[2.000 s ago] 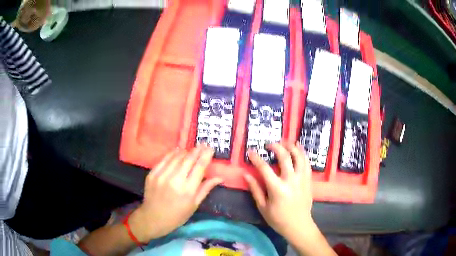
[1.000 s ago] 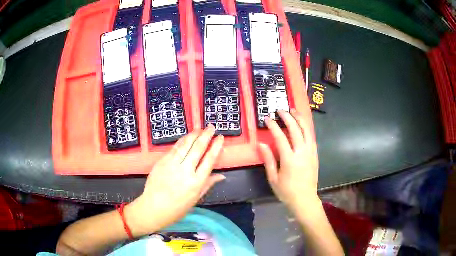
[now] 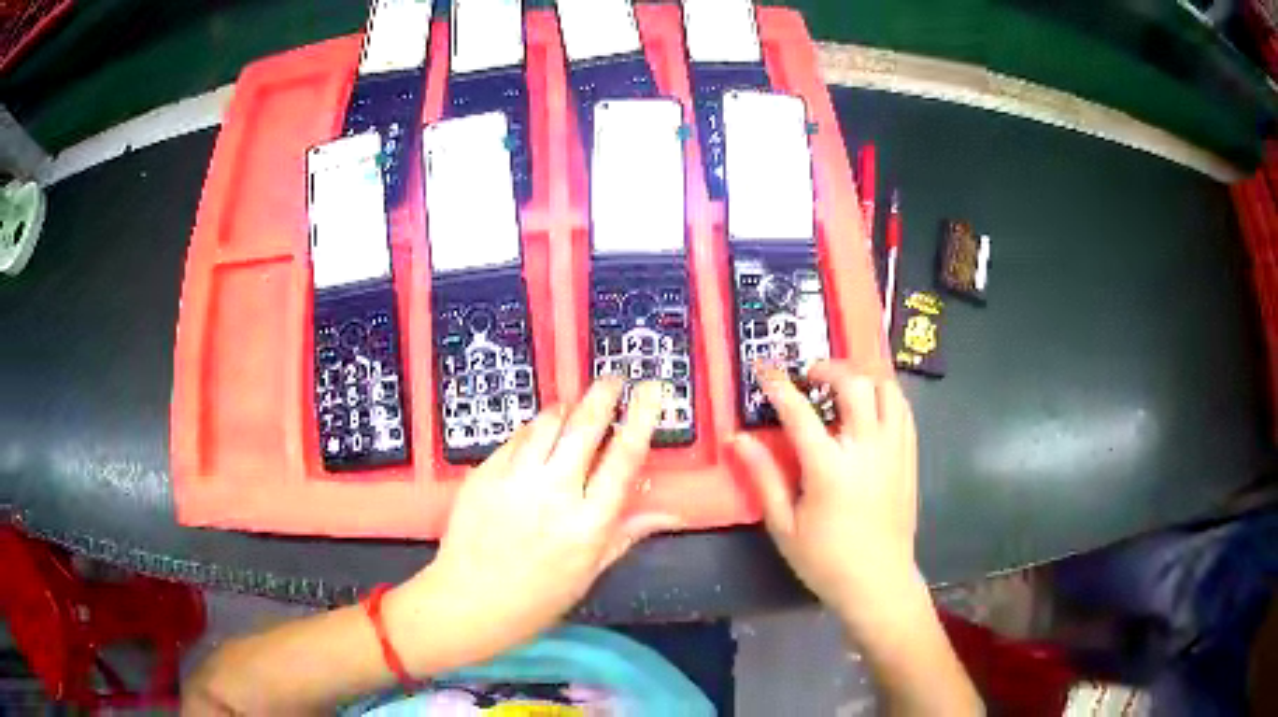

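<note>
Open flip phones with lit white screens lie in two rows in a red-orange tray (image 3: 236, 434); several stand in the pockets. My left hand (image 3: 540, 511) has its fingertips on the keypad of the third near-row phone (image 3: 639, 210). My right hand (image 3: 848, 483) has its fingertips on the keypad of the rightmost near-row phone (image 3: 770, 182). Both hands rest on the keys and grip nothing. My fingers hide the lower keys of both phones. The two near-row phones at left, one (image 3: 351, 308) beside the other (image 3: 477, 280), are untouched.
Right of the tray lie red pens (image 3: 891, 259), a small brownish-black block (image 3: 962, 261) and a black piece with gold print (image 3: 919, 333). The leftmost tray pockets hold no phones. A pale rail (image 3: 967, 95) runs behind. A red stool (image 3: 98, 616) shows below the bench edge.
The view has shifted, showing the tray first farther left, then slightly lower. My hands have moved from the middle near-row phones to the two rightmost ones, and my fingertips now reach higher on the keys.
</note>
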